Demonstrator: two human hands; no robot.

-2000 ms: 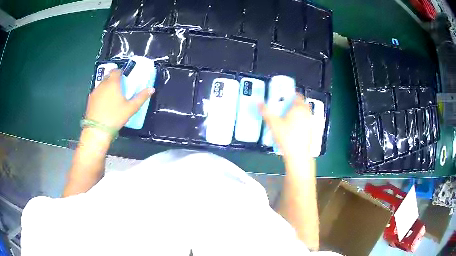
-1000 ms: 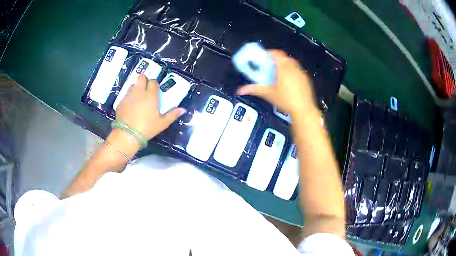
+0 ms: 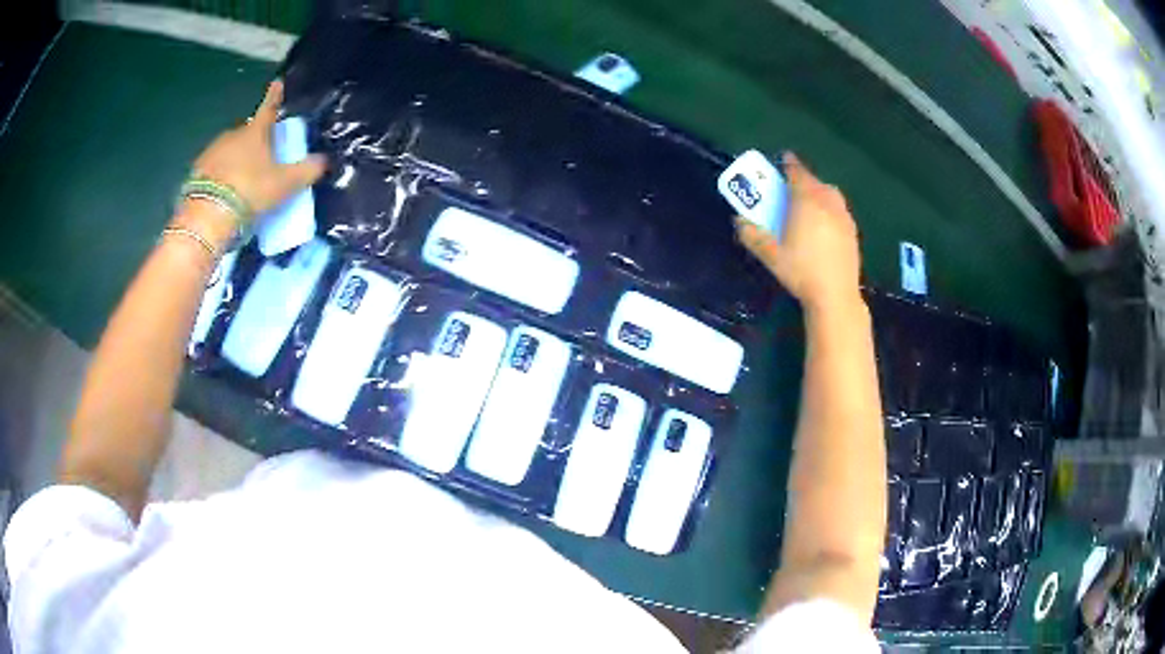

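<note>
The black plastic tray [image 3: 511,141] lies tilted on the green bench. Several light phone back covers [image 3: 348,345] sit upright in its near row. Two more lie sideways in the middle row, one of them left of centre [image 3: 501,261]. My left hand [image 3: 249,166] is at the tray's left end, closed on a light-blue cover [image 3: 291,220]. My right hand [image 3: 807,228] is above the tray's right end, holding a cover [image 3: 756,187] by its side, camera block facing up.
A stack of empty black trays [image 3: 965,447] lies at the right. Loose covers lie beyond the tray [image 3: 609,73] and beyond the stack [image 3: 912,268]. A red basket [image 3: 1073,173] stands at the far right. A pale ring [image 3: 1046,595] lies at the lower right.
My left hand has moved up and left from the near row and holds a cover. My right hand has moved right with a cover. Two covers now lie sideways in the middle row.
</note>
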